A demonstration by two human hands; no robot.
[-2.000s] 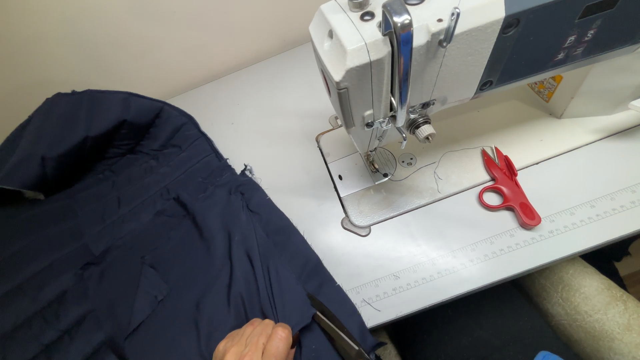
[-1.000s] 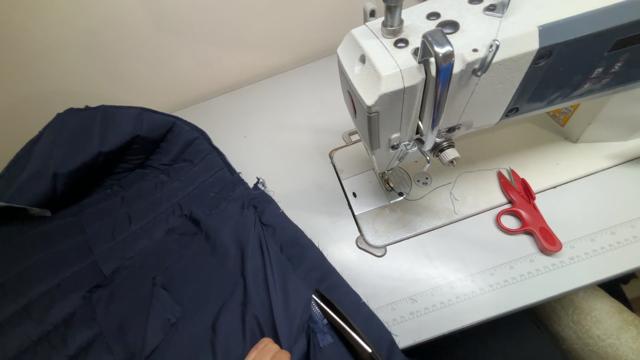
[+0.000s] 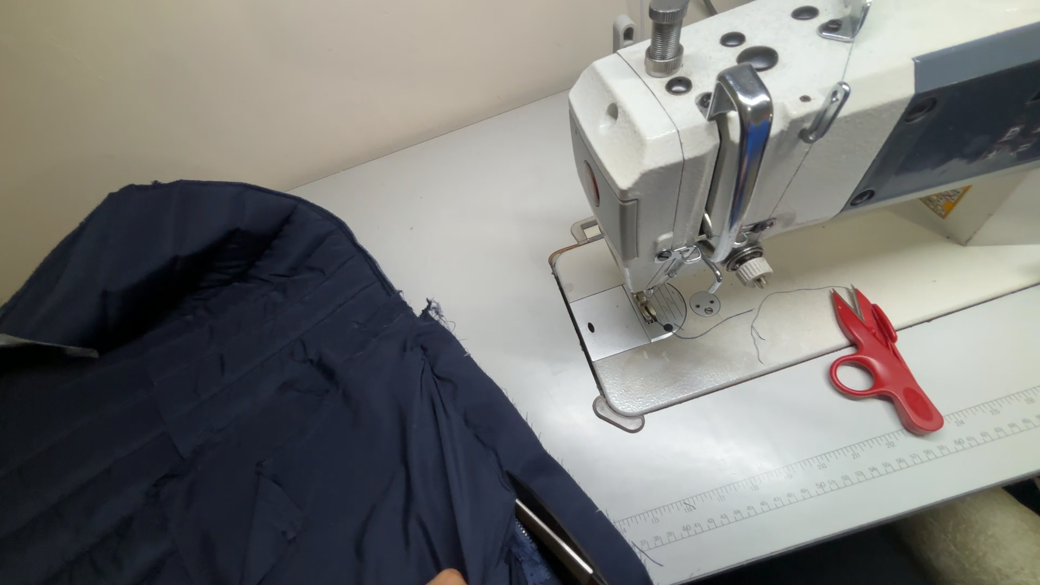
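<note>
A navy quilted fabric garment piece (image 3: 325, 406) with frayed edges spreads over the left of the table. Only a fingertip of my left hand (image 3: 447, 578) shows at the bottom edge, against the fabric; its grip is hidden. To its right, the metal blades of large scissors (image 3: 554, 539) reach in at an opening along the garment's right edge, where a bit of zipper-like trim (image 3: 526, 543) shows. The scissors' handles are out of frame, and my right hand is not in view. Red-handled thread snips (image 3: 890, 366) lie on the table at right.
A white industrial sewing machine (image 3: 780, 122) stands behind, its presser foot (image 3: 646, 307) over the needle plate (image 3: 609, 325). Loose dark thread (image 3: 756, 313) trails across its bed. A printed ruler scale (image 3: 821, 467) runs along the table's front edge. The wall is at back left.
My left hand, showing several fingers two seconds ago, has dropped almost wholly out at the bottom edge. The scissors remain at the garment's right edge. The view has shifted somewhat.
</note>
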